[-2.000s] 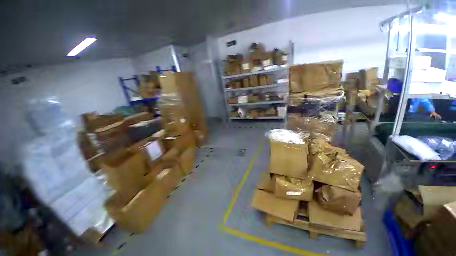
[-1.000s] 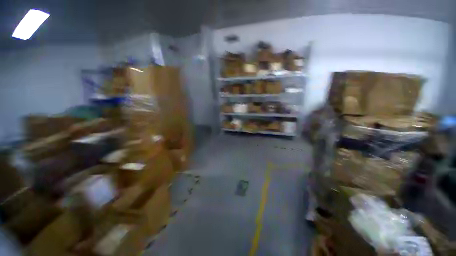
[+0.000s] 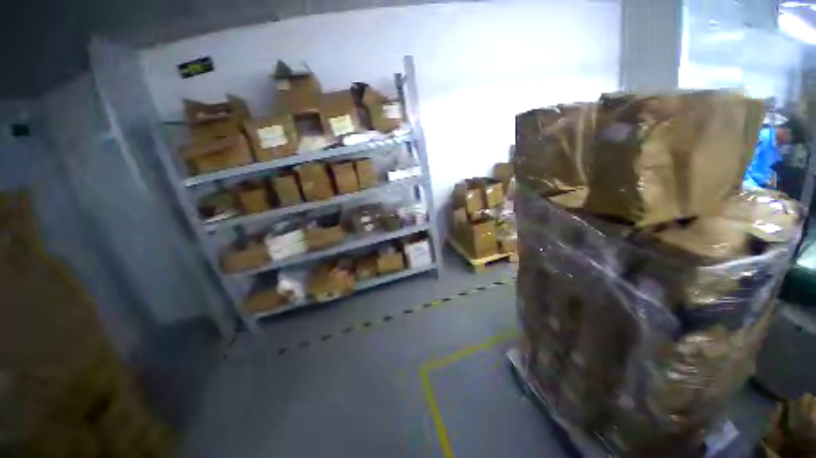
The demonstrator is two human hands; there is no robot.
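Note:
Neither of my hands is in the picture. Nearest in front of me on the right stands a tall pallet load (image 3: 617, 331) of brown packages wrapped in clear film. A large brown carton (image 3: 680, 156) in shiny wrap sits on top of it. At the left a grey metal shelf rack (image 3: 304, 237) stands by the white wall, with open brown cartons (image 3: 215, 143) on several levels, some with white labels. A blurred brown stack (image 3: 63, 331) fills the left edge.
A small pallet of cartons (image 3: 481, 234) stands by the back wall. Yellow floor tape (image 3: 436, 402) and a black-and-yellow dashed line (image 3: 385, 318) mark the grey floor. A person in blue (image 3: 762, 159) is partly visible behind the load at the right.
The view has moved forward toward the shelf rack and the wrapped pallet load, which look larger. The rack now lies further left. The left-hand cartons have mostly left the picture.

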